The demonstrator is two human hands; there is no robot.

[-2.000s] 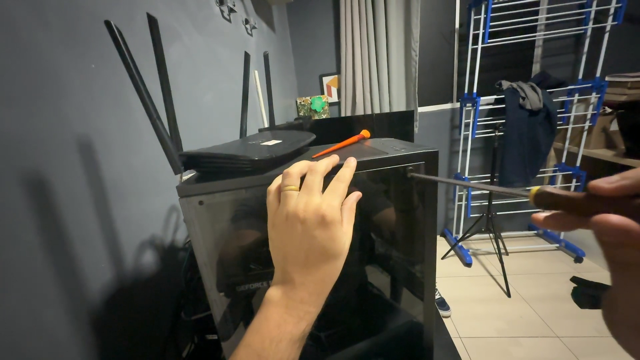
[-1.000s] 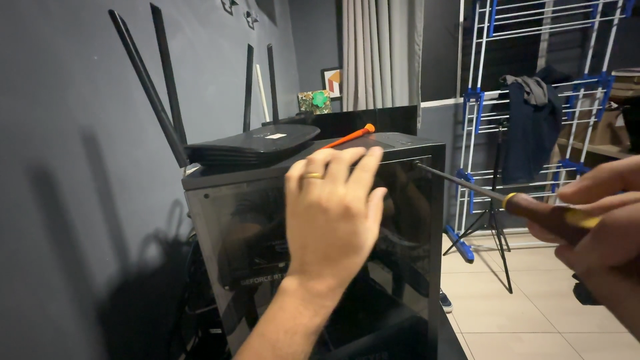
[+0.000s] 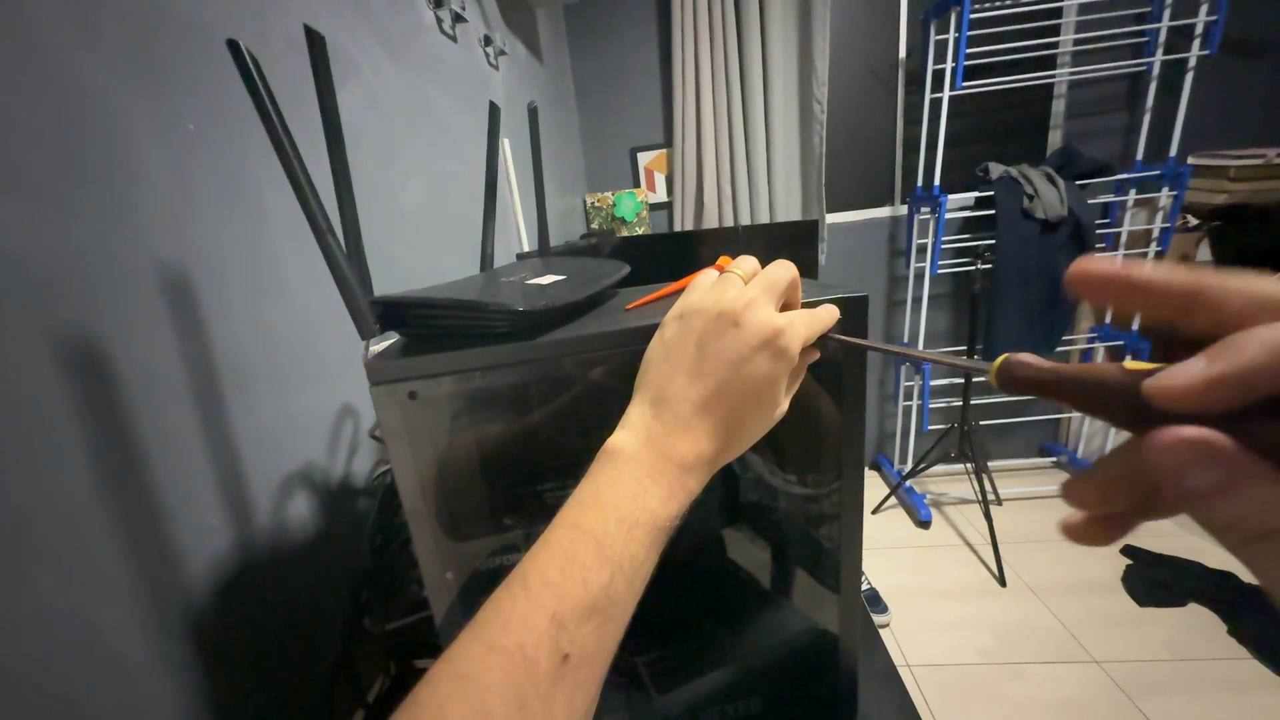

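Observation:
A black computer case [image 3: 620, 350] with a see-through side panel [image 3: 540, 470] stands before me. My left hand [image 3: 720, 370] is at the panel's upper right corner, thumb and forefinger close together by the screwdriver's tip; whether they pinch a screw is hidden. My right hand [image 3: 1180, 430], blurred at the right, holds a screwdriver [image 3: 1080, 385] by its dark handle with yellow bands. The shaft points left to that corner. An orange pointed tool [image 3: 672, 290] lies on the case top behind my left hand.
A black router [image 3: 520, 290] with upright antennas lies on the case top, beside the grey wall. Beyond the case at the right stand a black tripod [image 3: 965, 430] and a white and blue drying rack [image 3: 930, 240] with clothes. Dark cloth [image 3: 1180, 585] lies on the tiled floor.
My left hand has moved right from the panel's upper middle to its upper right corner, where the screwdriver's tip is. The screwdriver stays in my right hand, whose fingers are spread wider.

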